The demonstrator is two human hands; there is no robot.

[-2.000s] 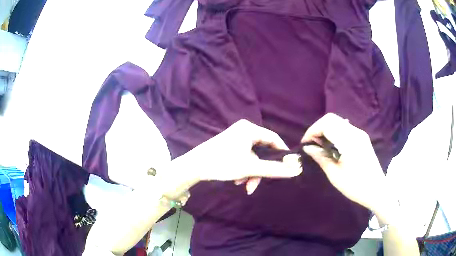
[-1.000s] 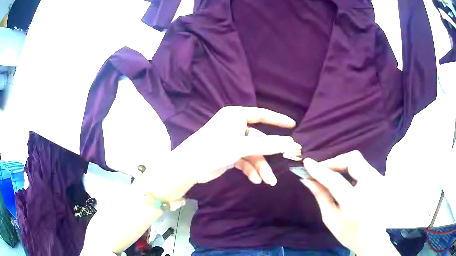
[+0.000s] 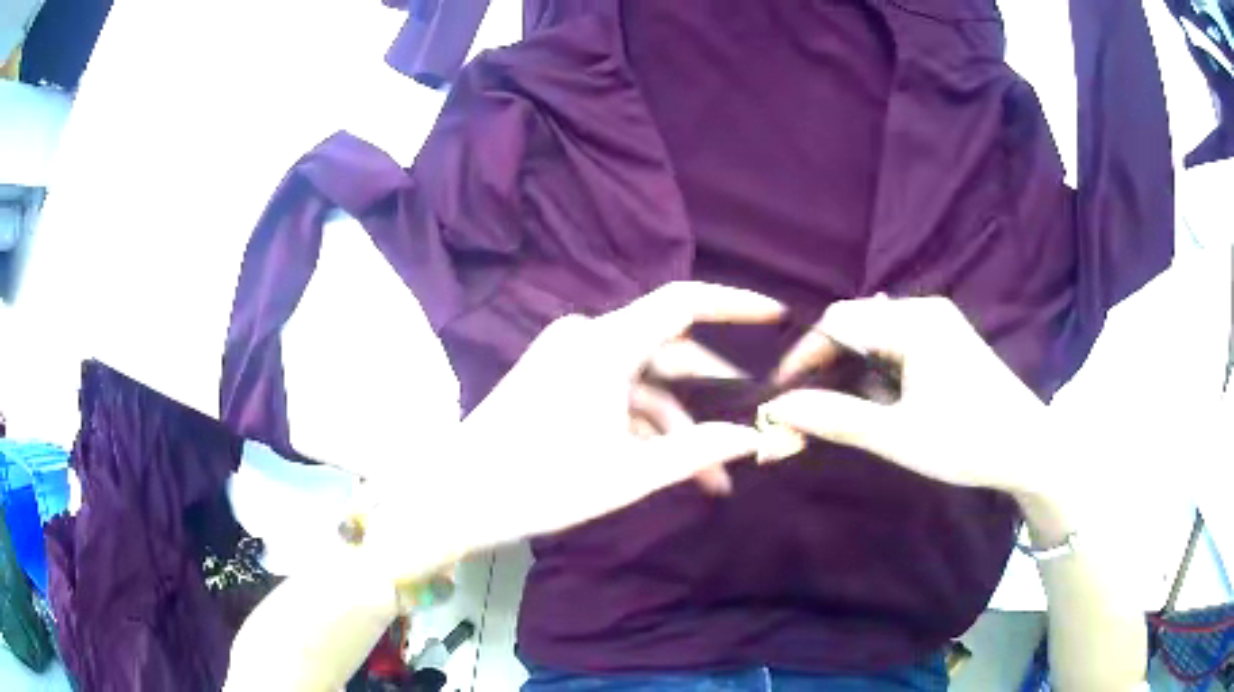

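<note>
A purple long-sleeved V-neck top (image 3: 771, 162) lies spread in front of me, its lower edge towards me. Both hands meet at the bottom of the V. My left hand (image 3: 663, 385) comes from the left, blurred, fingers spread over the cloth and thumb tip at a small gold piece (image 3: 780, 435), apparently the ornament. Whether it pinches cloth is unclear. My right hand (image 3: 907, 385) has its thumb and fingertips beside the ornament. A dark object, apparently the thread snips (image 3: 880, 379), shows partly inside its curled fingers; the blades are hidden.
A crumpled purple pile (image 3: 135, 541) hangs low at the left, with a blue crate (image 3: 34, 500) beyond it. The white table (image 3: 163, 203) surrounds the top. Blue jeans (image 3: 731, 680) show below the hem. Red-and-blue mesh (image 3: 1198, 642) is at the lower right.
Since a second ago, my right hand has moved up and its fingers have curled in at the V. My left fingers have shifted and blurred. The pale tip under my right fingers no longer shows.
</note>
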